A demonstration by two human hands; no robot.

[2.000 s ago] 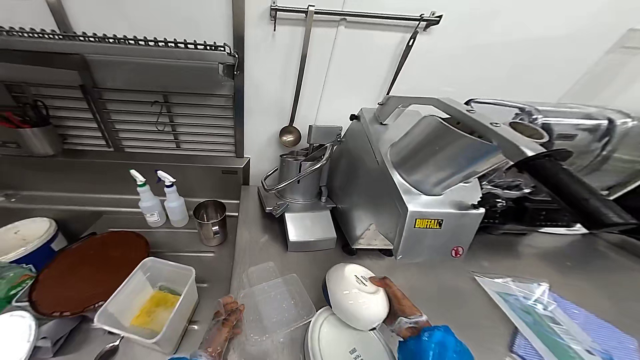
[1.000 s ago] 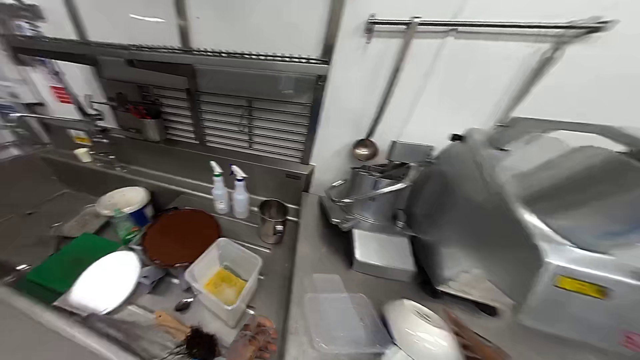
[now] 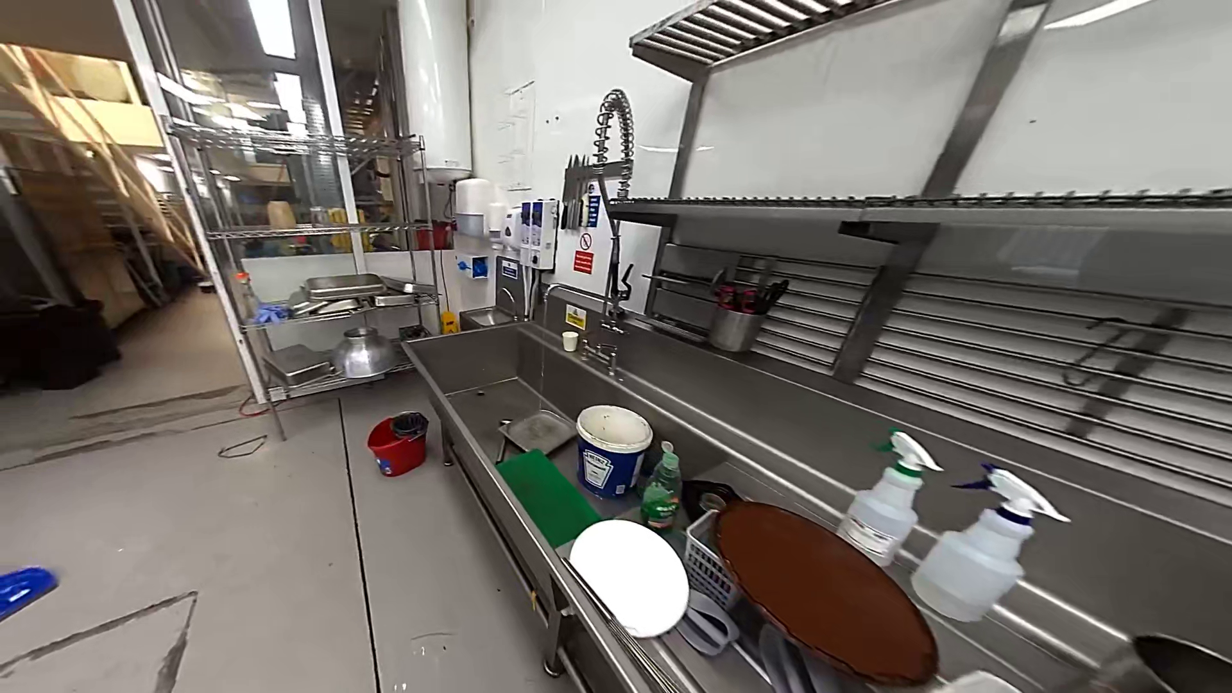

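Observation:
Neither my left hand nor my right hand shows in the head view now. In the long steel sink (image 3: 481, 385) are a blue and white bucket (image 3: 612, 452), a green dish-soap bottle (image 3: 662, 491), a green cutting board (image 3: 549, 496) and a metal tray (image 3: 537, 432). A white round plate or lid (image 3: 629, 577) lies nearer, beside a grey plastic basket (image 3: 710, 563). A large brown round tray (image 3: 823, 587) leans over the basket. Two spray bottles (image 3: 881, 505) (image 3: 974, 553) stand behind it, and a steel jug (image 3: 1169, 664) is cut off at the lower right.
A red bucket (image 3: 397, 448) stands on the floor left of the sink. Behind it, a wire shelving rack (image 3: 322, 231) holds metal trays and a bowl (image 3: 364, 353). A coiled-hose tap (image 3: 613, 212) rises behind the sink; a utensil holder (image 3: 734, 329) sits on the back ledge.
The view has swung far to the left. Both hands, the white bowl and the food machine seen earlier are out of view; the sink's far end, the floor and the shelving rack now show.

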